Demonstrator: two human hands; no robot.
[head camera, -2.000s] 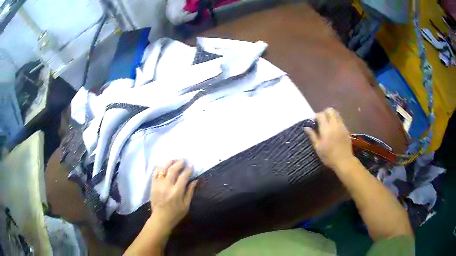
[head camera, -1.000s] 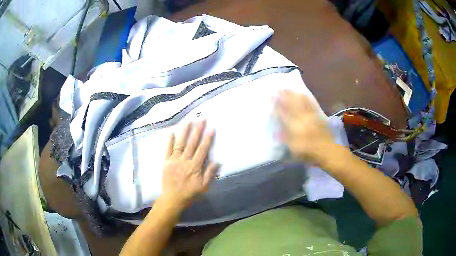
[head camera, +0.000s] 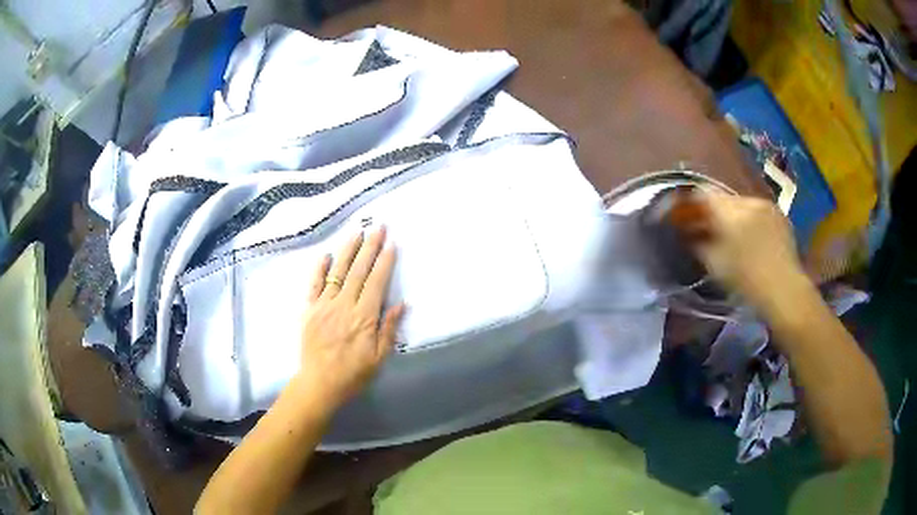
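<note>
The garment (head camera: 463, 241) lies white side up, smooth in front of me and heaped in folds at the back left. Dark textured seam strips cross it, and a grey band runs along its near edge. My left hand (head camera: 350, 317) lies on the white cloth with fingers apart. My right hand (head camera: 749, 241) is closed on the orange-brown handle of the steam iron (head camera: 669, 241), at the garment's right edge. The iron is blurred; whether it touches the cloth cannot be told.
The brown padded table (head camera: 623, 111) reaches behind and right of the garment. A blue tray (head camera: 784, 151) with small items and a yellow-covered table (head camera: 835, 111) lie at the upper right. Pale boards (head camera: 35, 372) stand at the left. Fabric scraps (head camera: 749, 362) hang at the lower right.
The garment's dark near part has given way to smooth white with a grey band. My right hand has moved from the cloth to the right and taken hold of the iron. My left hand stays on the cloth.
</note>
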